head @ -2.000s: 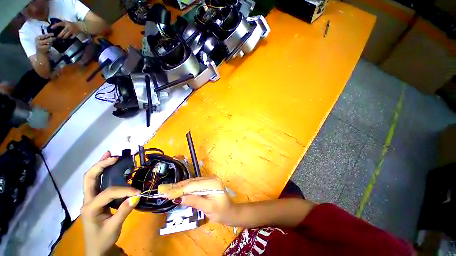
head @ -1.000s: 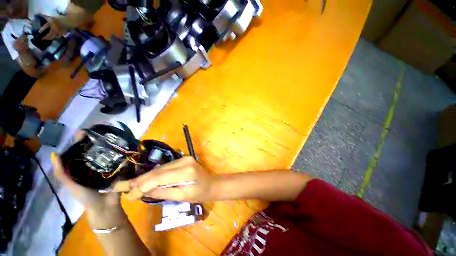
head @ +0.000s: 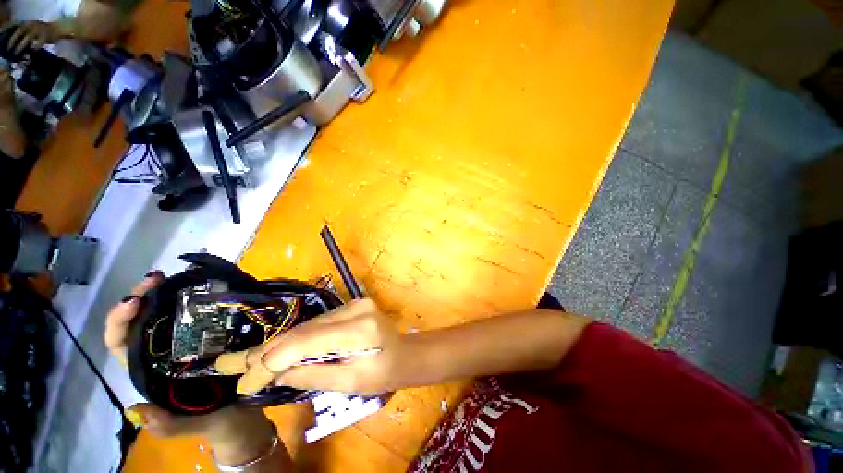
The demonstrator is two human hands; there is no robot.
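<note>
The black camera head housing [head: 152, 346] lies open side up, with its circuit board [head: 199, 323] and yellow, red and black wire leads [head: 268, 319] showing. My left hand [head: 199, 427] holds the housing from its left and lower side. My right hand [head: 323, 356] reaches over it, fingertips at the lower edge of the board, with a slim white tool [head: 347, 355] in its fingers. Whether the fingertips also pinch a lead is unclear. The base is mostly hidden under my right hand; its antenna [head: 341, 262] and white slotted bracket [head: 337, 414] stick out.
Partly built silver-and-black units [head: 287, 78] with antennas cluster at the back. Black assemblies [head: 28, 369] lie at the left by the white sheet [head: 208, 226]. Another person's hand [head: 32, 35] shows top left. The orange bench edge [head: 592, 208] runs at the right, above grey floor.
The housing has turned from closed side up to board side up and shifted left. My right hand has moved from the leads in front of it to the board. The view has shifted slightly.
</note>
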